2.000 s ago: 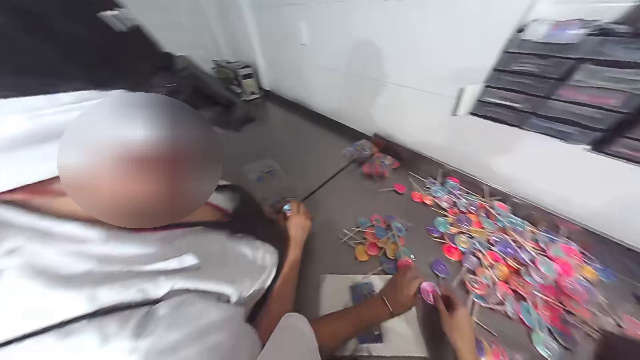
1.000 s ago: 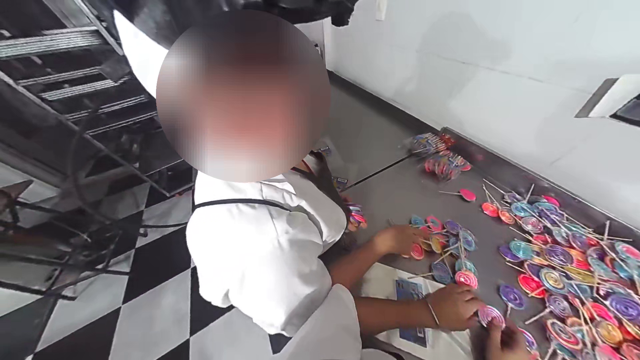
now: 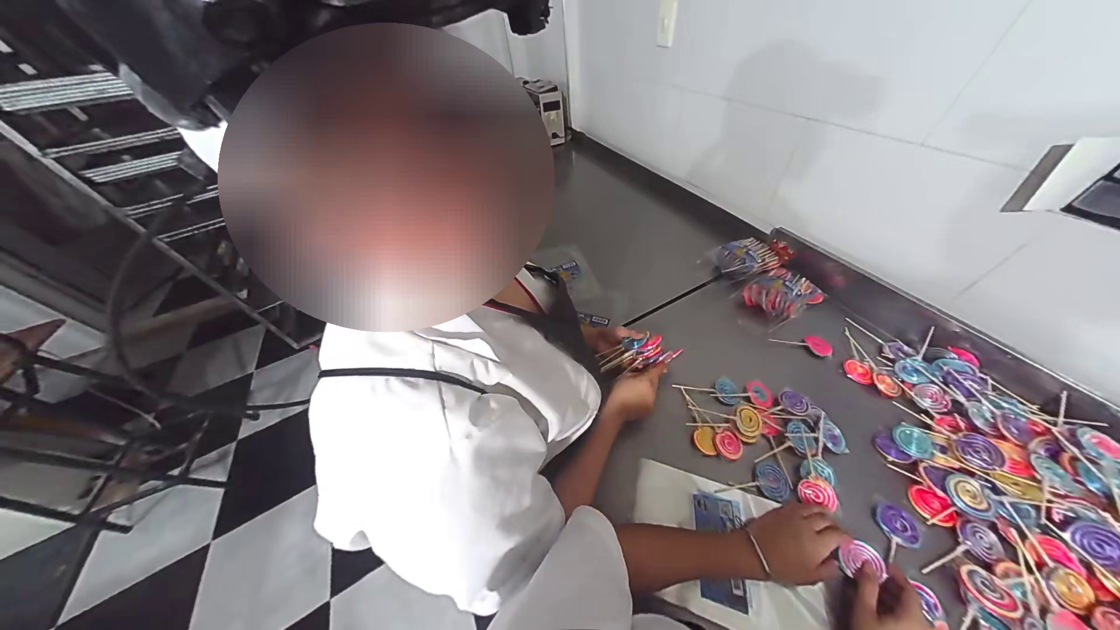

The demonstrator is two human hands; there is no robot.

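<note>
At the bottom right of the head view, my left hand [image 3: 794,544], with a thin bracelet at its wrist, has its fingertips at the left edge of a pink and white swirl lollipop [image 3: 861,558]. My right hand [image 3: 888,602], partly cut off by the frame, pinches the same lollipop with the thumb over its face. A purple lollipop [image 3: 898,523] lies just above my right hand. Beyond my left hand is a smaller group of lollipops [image 3: 773,480]; a large heap of lollipops [image 3: 980,451] spreads to the right. Under my left forearm lie clear plastic bags [image 3: 678,494] with a blue printed label [image 3: 722,595].
A co-worker in white [image 3: 455,455] leans over the dark counter [image 3: 639,210] on my left, holding a bunch of lollipops [image 3: 643,350]. Filled lollipop bags [image 3: 779,293] lie by the wall. A metal rack [image 3: 105,166] stands left, over a checkered floor [image 3: 271,481].
The co-worker's hand has moved from the smaller group back toward their body, where both their hands are now around a bunch of lollipops. My hands stay at the pink lollipop.
</note>
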